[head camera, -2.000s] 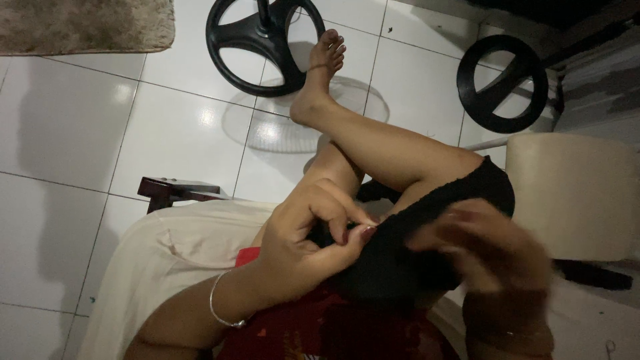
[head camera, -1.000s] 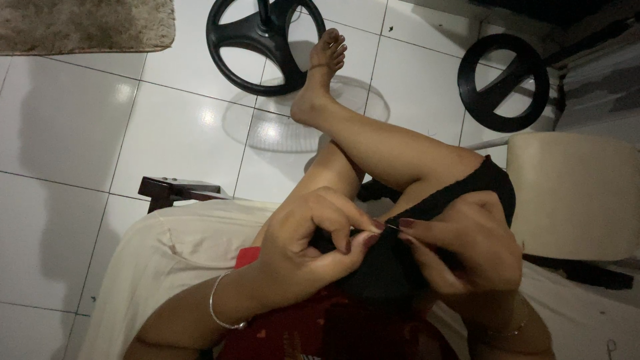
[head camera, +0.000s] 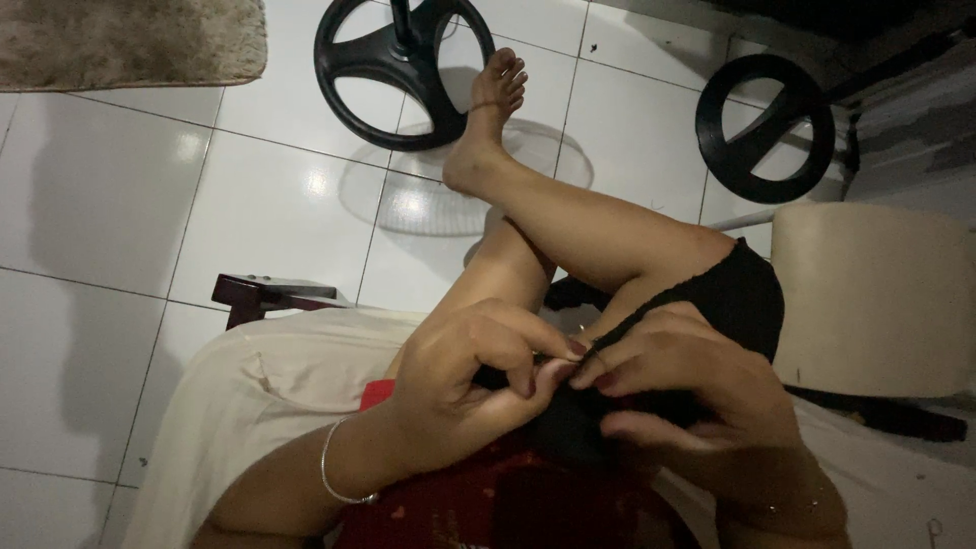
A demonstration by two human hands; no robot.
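Note:
Over the lap, my left hand (head camera: 480, 374) pinches something tiny and thin between thumb and forefinger; what it is cannot be made out. My right hand (head camera: 679, 374) is close against it, its fingertips by the left fingertips and its thumb apart below. Whether the right fingers hold anything is unclear. Black cloth (head camera: 736, 297) covers the thigh and lies under both hands. Red patterned cloth (head camera: 427, 507) lies below the wrists. A thin silver bracelet (head camera: 326, 465) circles the left wrist.
Crossed bare legs (head camera: 602, 221) stretch over white floor tiles (head camera: 274, 191). A round black base with a pole (head camera: 404, 49) stands by the foot, another round black base (head camera: 709, 130) farther right. Pale cloth (head camera: 221, 396) covers the seat; a cream rounded object (head camera: 869, 297) is at right, a shaggy mat (head camera: 130, 42) upper left.
My right hand first came in from the right to meet the left fingertips; now its fingers lie closer against them. The left hand has stayed in nearly the same place.

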